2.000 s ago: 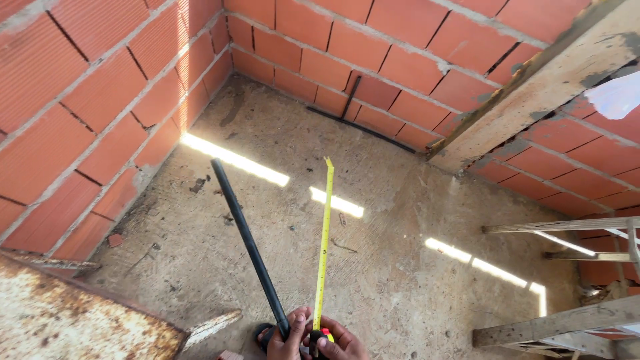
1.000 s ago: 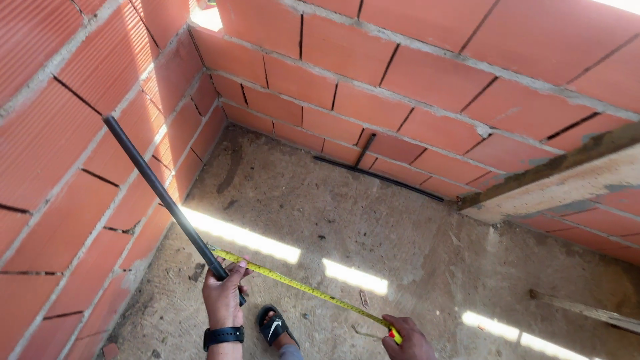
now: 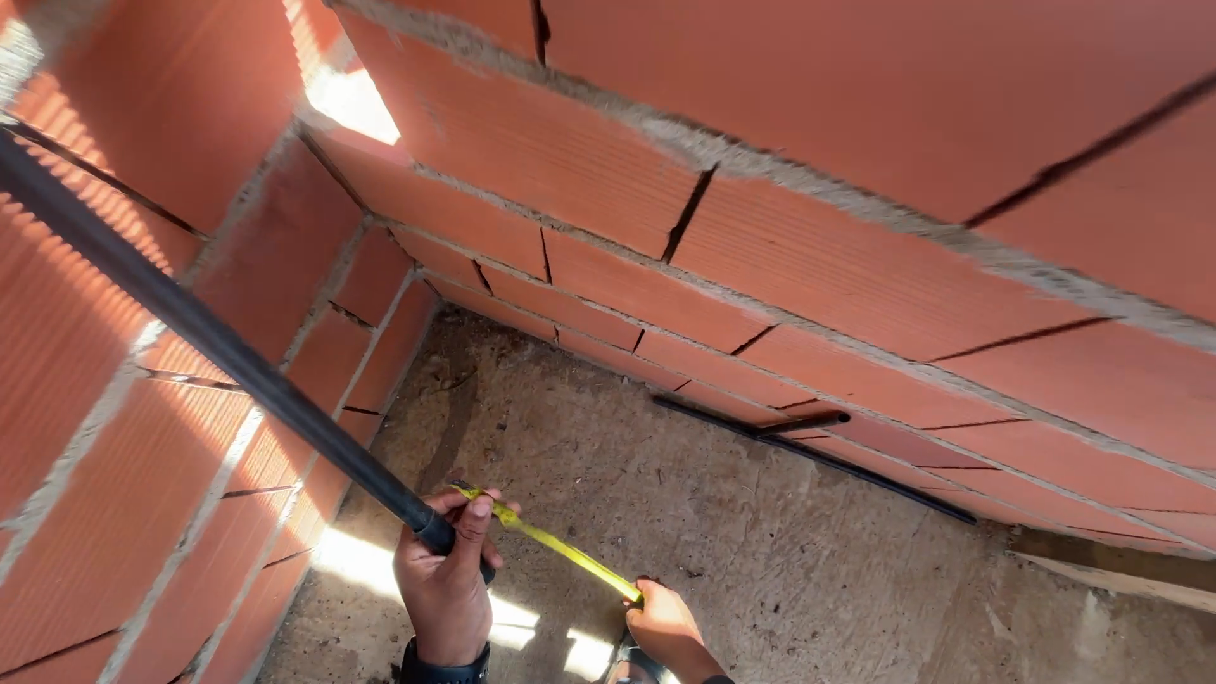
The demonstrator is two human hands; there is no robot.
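Note:
My left hand (image 3: 446, 589), a dark watch on its wrist, is closed around the lower end of a black pipe (image 3: 256, 380) that slants up to the left edge. Between its thumb and fingers it also pinches the free end of a yellow tape measure (image 3: 570, 554). The blade runs down to the right, into my right hand (image 3: 668, 622), which is closed at the tape's other end; the case is mostly hidden there. The pipe passes in front of the left brick wall.
Red hollow-brick walls (image 3: 608, 275) meet in a corner ahead. A black pipe with a branch (image 3: 883, 477) lies along the foot of the right wall, on the rough concrete floor (image 3: 760, 551). A wooden board (image 3: 1121, 570) is at the right. A foot shows below.
The tape blade between my hands is shorter than a second ago, and my hands are nearer each other. Two seconds ago, the tape pointed forward beside the pipe. The view has moved closer to the walls.

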